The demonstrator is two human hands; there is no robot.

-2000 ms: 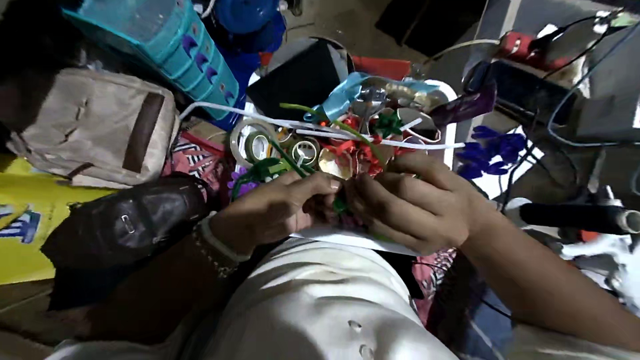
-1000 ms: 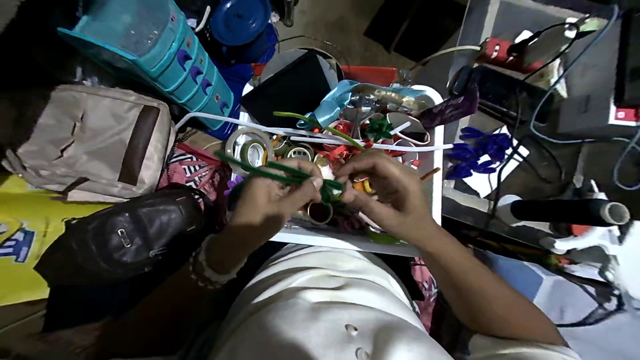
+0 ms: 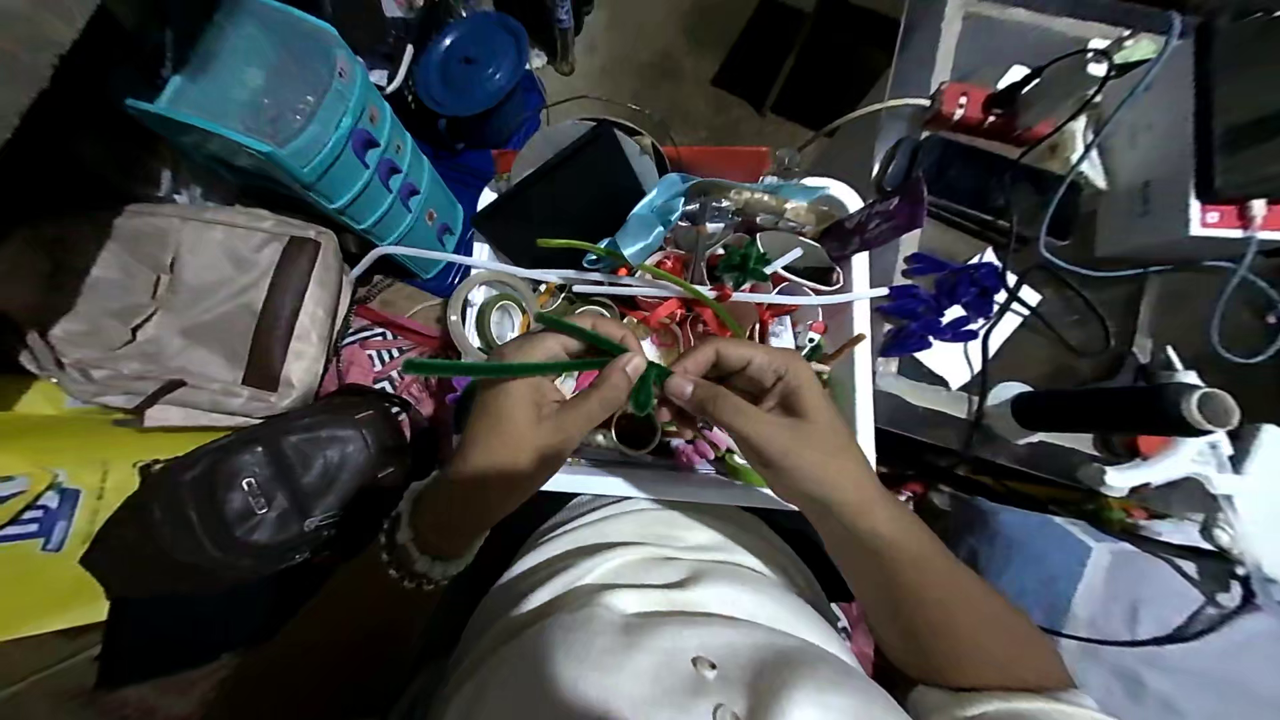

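Note:
Dark green pipe cleaners (image 3: 510, 368), looped and bent near one end, are pinched between both hands. My left hand (image 3: 560, 400) grips them between thumb and index finger, and two fuzzy stems stick out to the left. My right hand (image 3: 750, 400) pinches the looped end with its thumb and fingertips. Below the hands lies a white tray (image 3: 862, 350) full of craft supplies. Rolls of tape (image 3: 495, 315) sit at its left side, a green bow (image 3: 742, 262) farther back. Long white pipe cleaners (image 3: 600, 278) and a light green one (image 3: 650, 270) lie across it.
To the left are a teal drawer unit (image 3: 330, 150), a beige bag (image 3: 190, 310) and a dark leather bag (image 3: 270, 490). Purple pipe-cleaner petals (image 3: 940, 300) lie right of the tray, beside cables and a black roll (image 3: 1110, 410). A blue lidded container (image 3: 470, 62) stands behind.
The green stems, pointing up and left one second ago, now point more directly left, and the looped end shows between my fingertips. Both hands stay close together over the tray.

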